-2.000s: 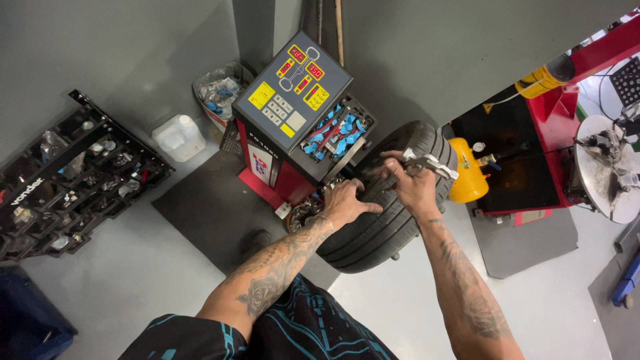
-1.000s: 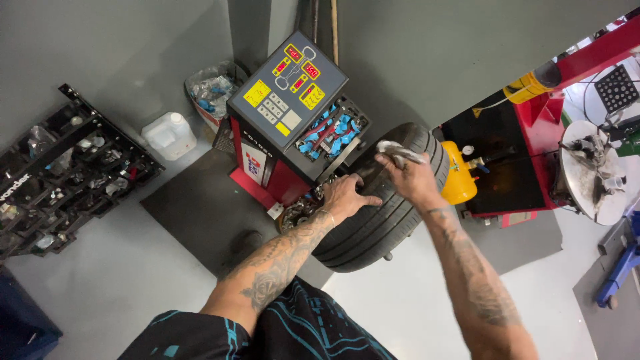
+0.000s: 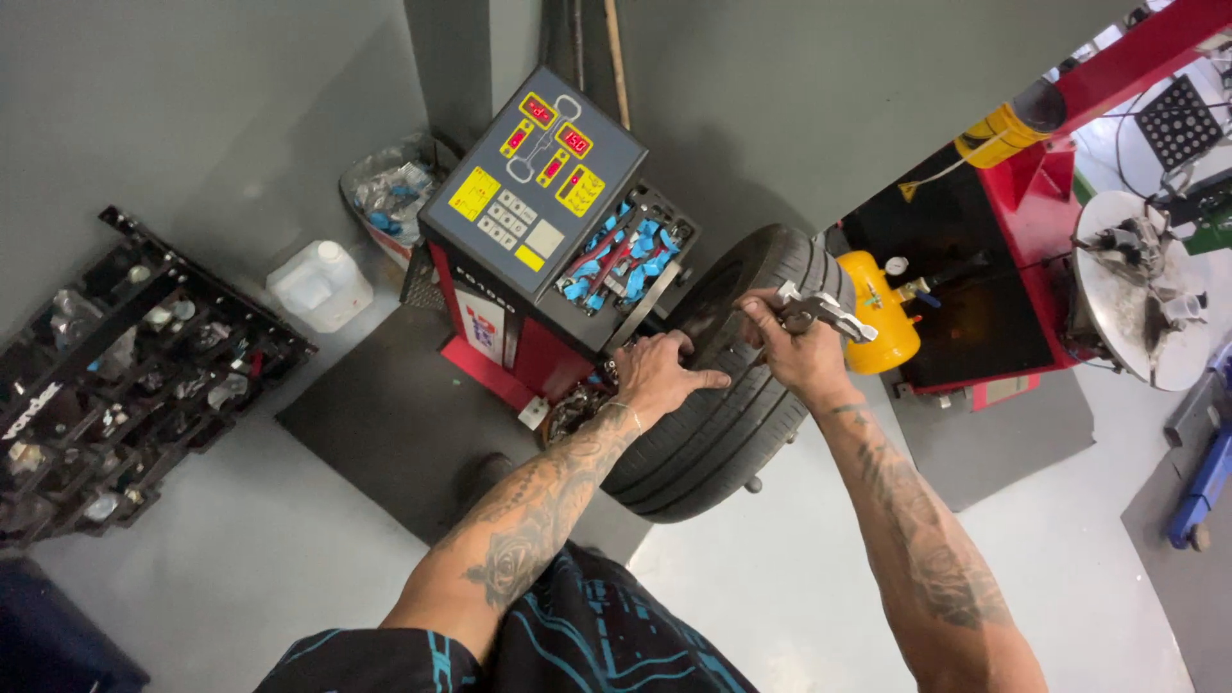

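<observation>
A tire (image 3: 712,433) is mounted upright at the side of a wheel balancer (image 3: 539,183) with a lit display panel. My right hand (image 3: 794,346) grips a metal wheel-weight plier (image 3: 823,313) over the tread, its head pointing right. At the tire's balancer-side edge is my left hand (image 3: 664,375), thumb spread toward the tread; its fingertips are partly hidden, and I cannot tell whether they hold anything. The balancer's top tray (image 3: 679,217) holds blue pieces and red-handled tools.
A black parts rack (image 3: 173,279) stands at left. Near the balancer are a translucent plastic jug (image 3: 322,289) and a lined bin (image 3: 356,207). To the right are a yellow air tank (image 3: 881,337) and a red machine with a round metal turntable (image 3: 1107,279). Gray mats lie on the floor.
The balancer's display readings have changed. My right hand has stayed closed on the plier over the tire, while the plier's angle has shifted. My left hand remains by the wheel's inner side.
</observation>
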